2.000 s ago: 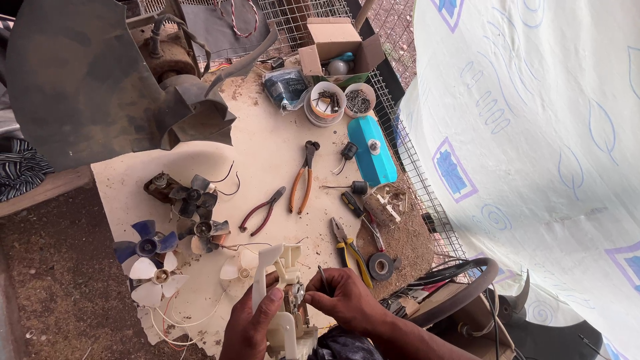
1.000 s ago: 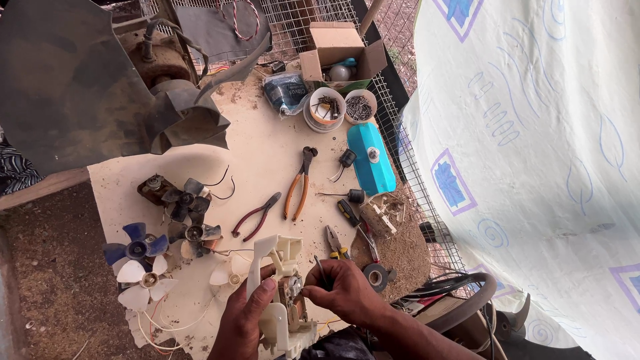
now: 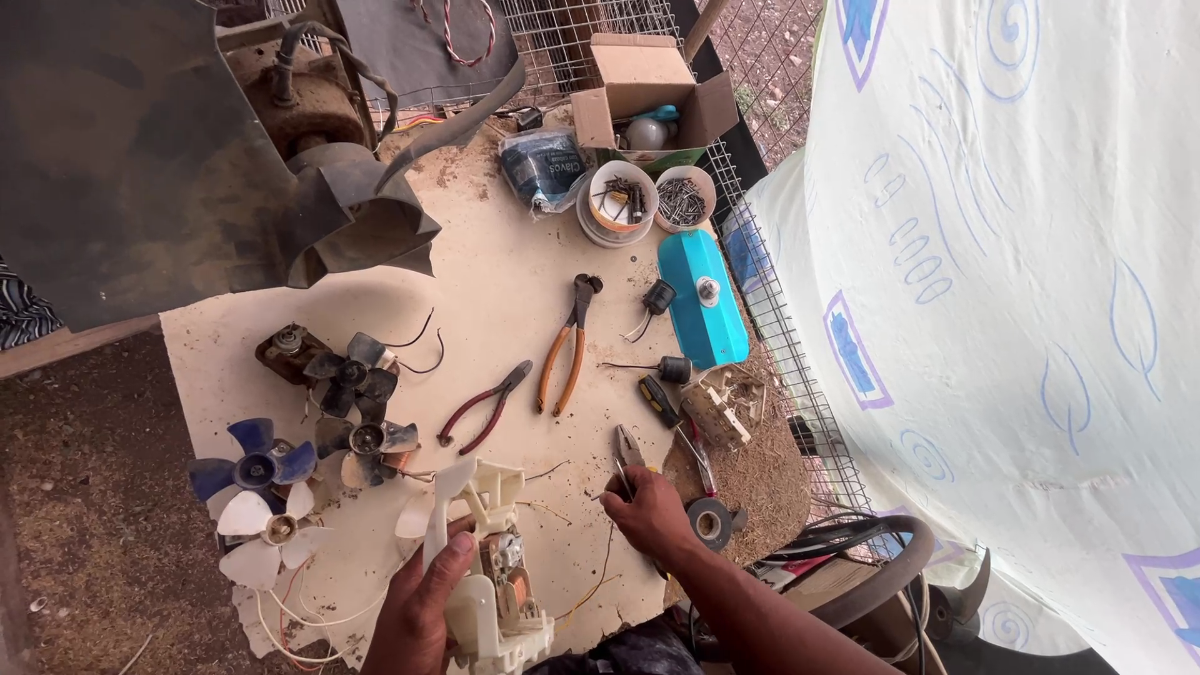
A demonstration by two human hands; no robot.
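Observation:
My left hand (image 3: pixel 427 586) grips a cream plastic housing (image 3: pixel 483 619) at the bottom centre, with a small motor with a copper coil (image 3: pixel 514 572) inside it. To its right, my right hand (image 3: pixel 647 516) is over the combination pliers (image 3: pixel 628 448), whose jaws point up the board; a thin metal shaft shows at its fingertips. The hand hides most of the pliers' handles. Further up the board lie red-handled cutting pliers (image 3: pixel 487 405) and orange-handled end nippers (image 3: pixel 569 347). A yellow and black screwdriver (image 3: pixel 659 401) lies right of them.
Small fans (image 3: pixel 258 467) and wires lie at the left, below a large rusty motor (image 3: pixel 309 98) with fan blades. Tubs of screws (image 3: pixel 682 200), a cardboard box (image 3: pixel 647 70) and a turquoise metal piece (image 3: pixel 708 300) stand at the back right. Black tape (image 3: pixel 710 523) lies near my right forearm.
My right hand has moved right, away from the motor in the cream housing, to the combination pliers. My left hand still holds the housing.

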